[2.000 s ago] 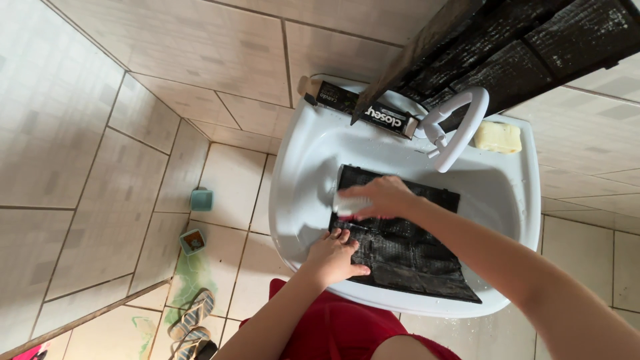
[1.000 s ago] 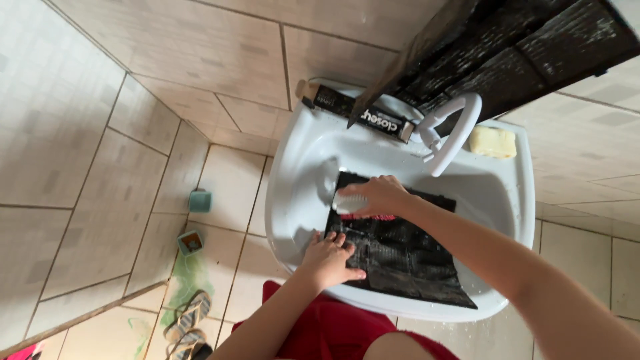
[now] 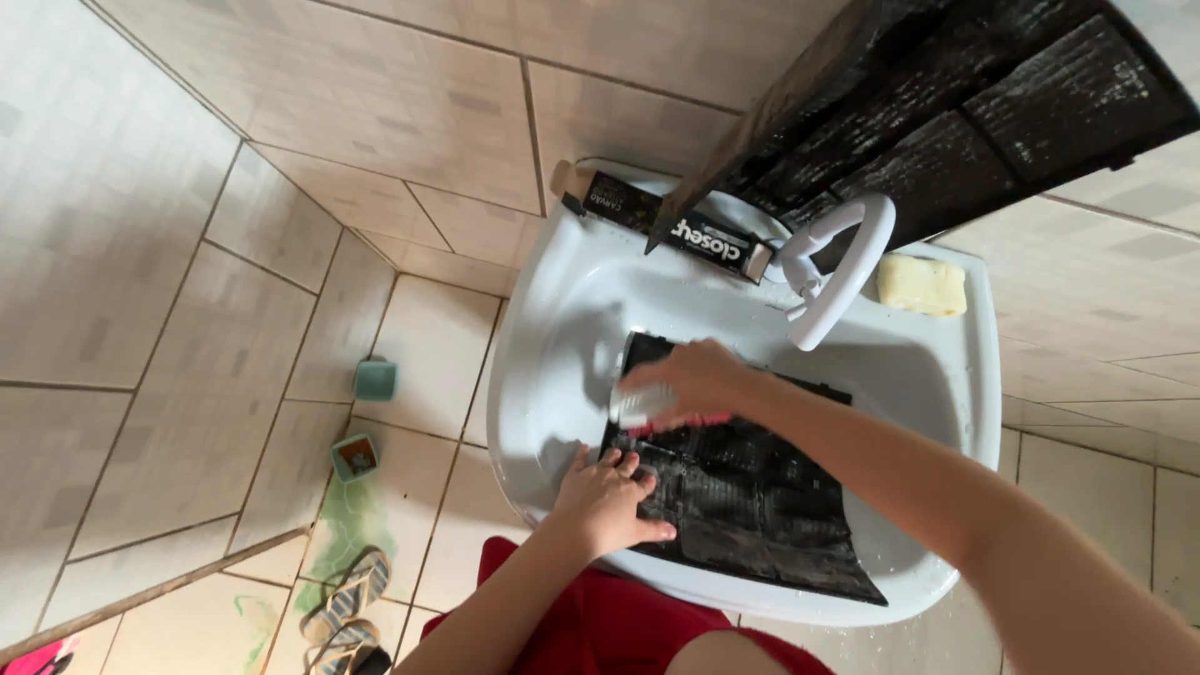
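A black rectangular mesh filter panel point(image 3: 722, 506) lies in the white wash basin point(image 3: 525, 375), its lower edge over the front rim. My right hand point(image 3: 694, 380) grips a scrubbing brush point(image 3: 642, 405) with a whitish body and red bristles, pressed on the upper left part of the panel. My left hand point(image 3: 609, 502) rests with fingers spread on the panel's left edge. The right hand is slightly blurred, and it partly hides the brush.
Two more black mesh panels point(image 3: 937, 131) lean behind the white faucet point(image 3: 844, 262). A Closeup toothpaste box point(image 3: 712, 239) and a yellowish soap bar point(image 3: 922, 285) lie on the basin ledge. Flip-flops point(image 3: 347, 595) and two small teal containers point(image 3: 376, 380) are on the tiled floor.
My right hand has shifted a little over the panel's upper left part with the brush. My left hand stays at the panel's left edge.
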